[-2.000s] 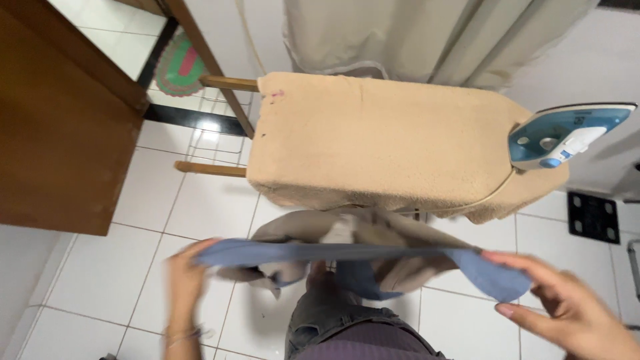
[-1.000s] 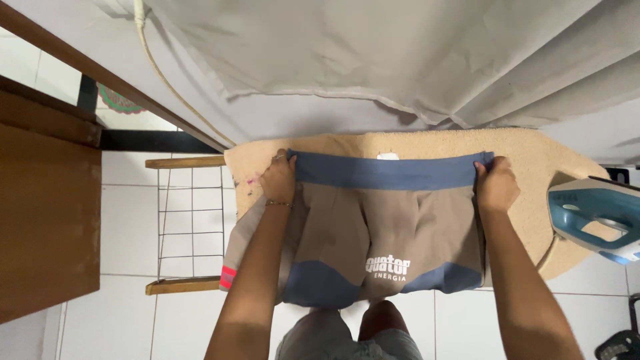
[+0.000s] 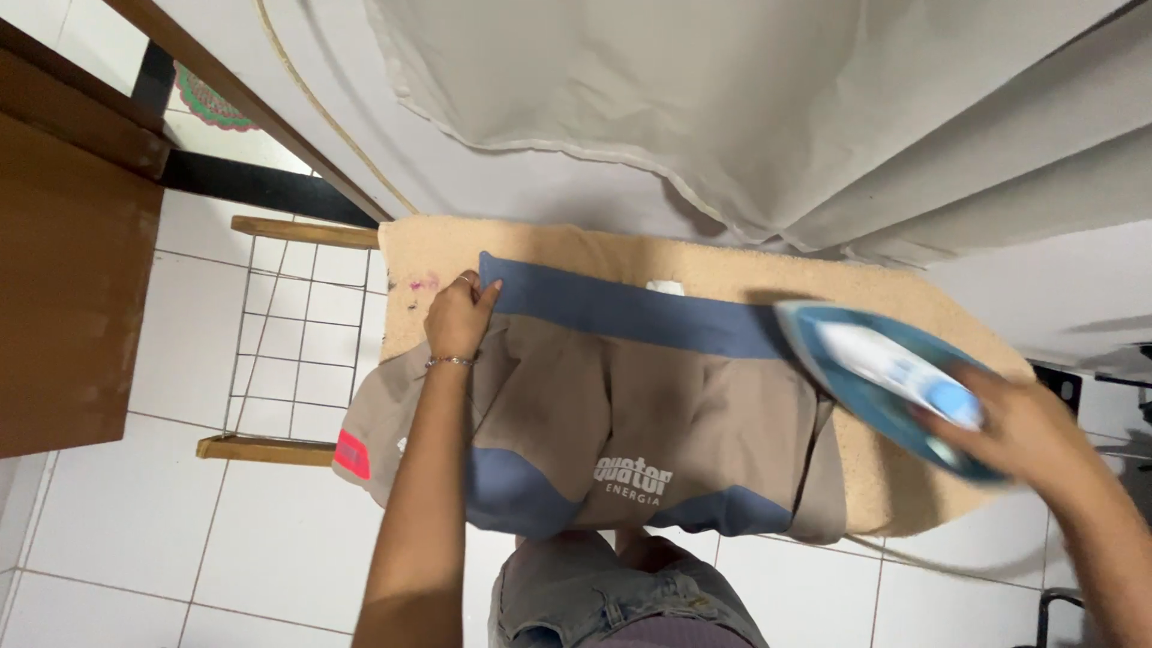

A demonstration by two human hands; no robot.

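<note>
A taupe garment [image 3: 558, 387] with a blue band and printed writing lies spread over the padded top of an ironing board [image 3: 918, 306]. My left hand [image 3: 461, 315] pinches the left end of the blue band [image 3: 621, 310] between thumb and fingers. In my right hand [image 3: 1017, 423] is a blue and white clothes iron [image 3: 891, 378], blurred, its tip over the band's right end. Whether its soleplate touches the cloth, I cannot tell. The garment's lower part hangs over the board's near edge.
A wire rack [image 3: 301, 333] between wooden bars extends from the board's left end. Grey curtains [image 3: 702, 90] hang behind the board, and a brown wooden door [image 3: 72, 270] stands at the left. The iron's cord [image 3: 954, 562] runs below the board's right end.
Two seconds ago both hands held the garment up in front of the board; one second ago it lay on the board. My right hand has let go of the band and taken hold of the iron.
</note>
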